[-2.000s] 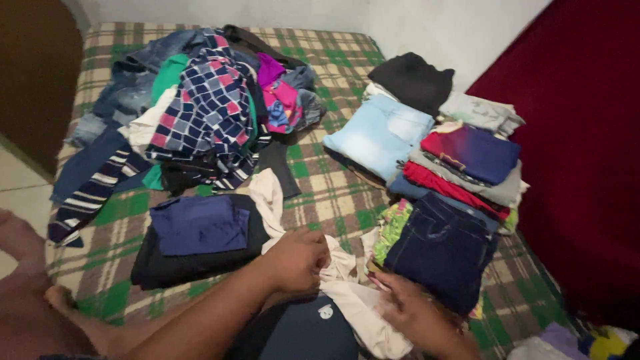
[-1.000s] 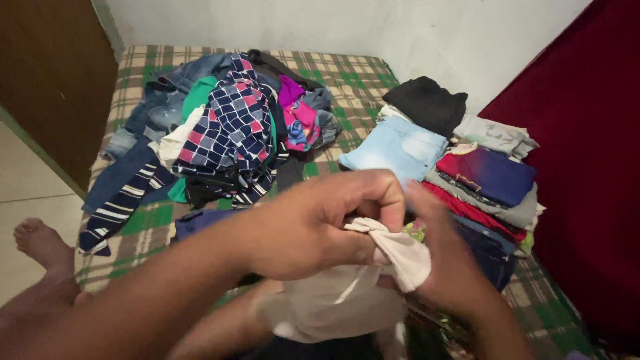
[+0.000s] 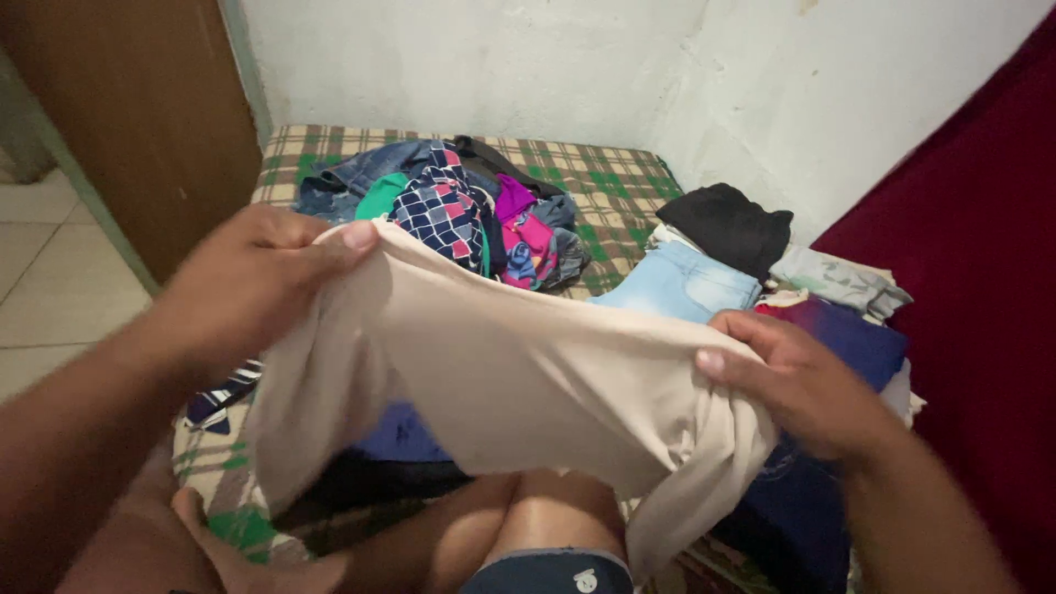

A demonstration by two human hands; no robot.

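Note:
A cream-coloured garment [image 3: 528, 363] is stretched out in the air between my two hands, its sides hanging down in loose folds. My left hand [image 3: 272, 264] pinches its upper left edge between thumb and fingers. At the upper right edge, my right hand [image 3: 775, 371] grips the bunched cloth. Behind and partly below the garment show a folded blue cloth [image 3: 404, 435] and a black one [image 3: 371, 483], both largely hidden. My bare legs and dark blue shorts [image 3: 549, 573] are under it.
A loose heap of clothes with a checked navy garment [image 3: 441, 210] lies on the plaid bed cover [image 3: 619, 177]. To the right are folded light blue jeans [image 3: 681, 280], a black garment [image 3: 730, 227] and a stack with a blue piece [image 3: 858, 338]. A dark red curtain [image 3: 982, 247] hangs at right.
The cream garment, lying across my lap two seconds ago and bunched between my hands one second ago, is now raised and spread. My hands have moved apart. The view has tilted up.

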